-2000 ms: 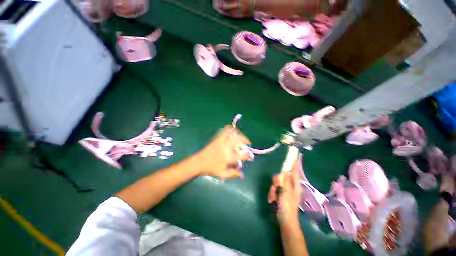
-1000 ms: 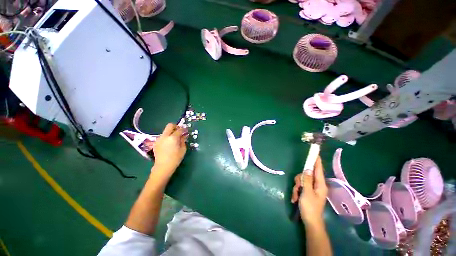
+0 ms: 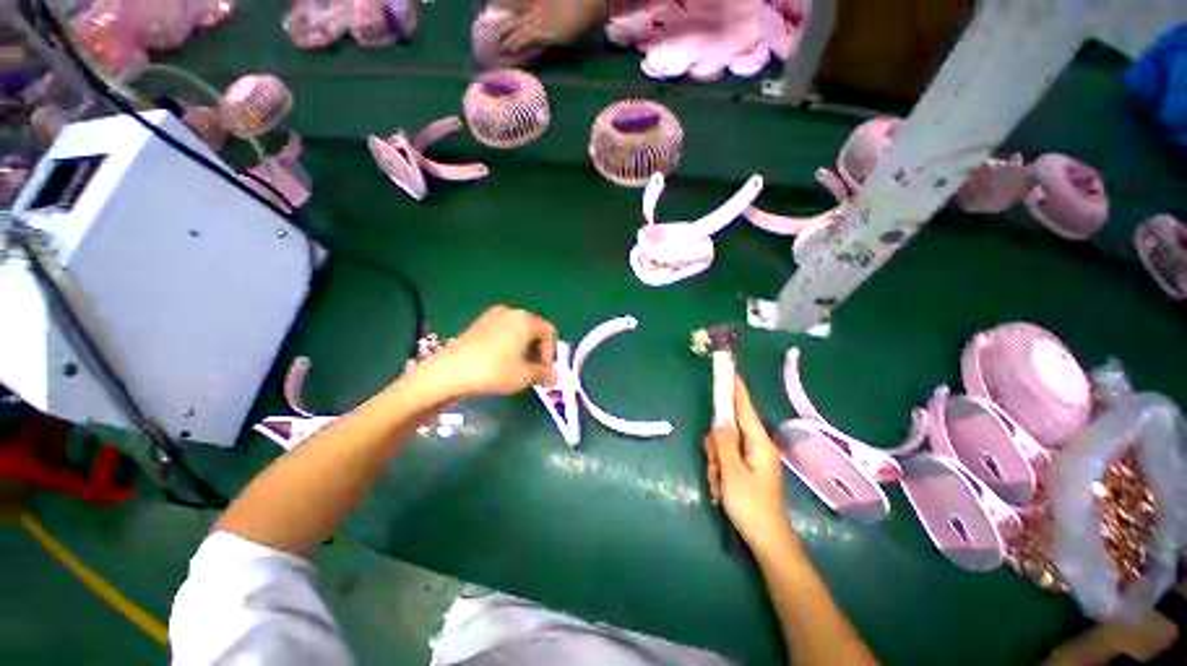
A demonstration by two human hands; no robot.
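A pink spring clip (image 3: pixel 562 397) with a C-shaped bracket (image 3: pixel 614 414) stands on the green bench in front of me. My left hand (image 3: pixel 505 351) is at the clip's upper left end, fingers bent together. Whether it pinches a small piece or the clip is hidden. My right hand (image 3: pixel 745 466) is shut on the pale handle of a hammer (image 3: pixel 724 390), its metal head raised to the right of the bracket. A loose pile of tiny silvery pieces (image 3: pixel 445 424) lies left of the clip, partly hidden by my left forearm.
A white machine box (image 3: pixel 169 286) stands at left, a white post (image 3: pixel 898 169) at right. Clip bases (image 3: pixel 833 471) and a bag of copper-coloured parts (image 3: pixel 1122 520) lie at right. Fan heads (image 3: pixel 635 141) stand farther back. Other people's hands show at far side (image 3: pixel 553 24) and lower right (image 3: pixel 1113 640).
My left hand has moved right from the silvery pile to the clip. The right hand still holds the hammer beside the bracket. The view has shifted, and another person's hand shows at the far side.
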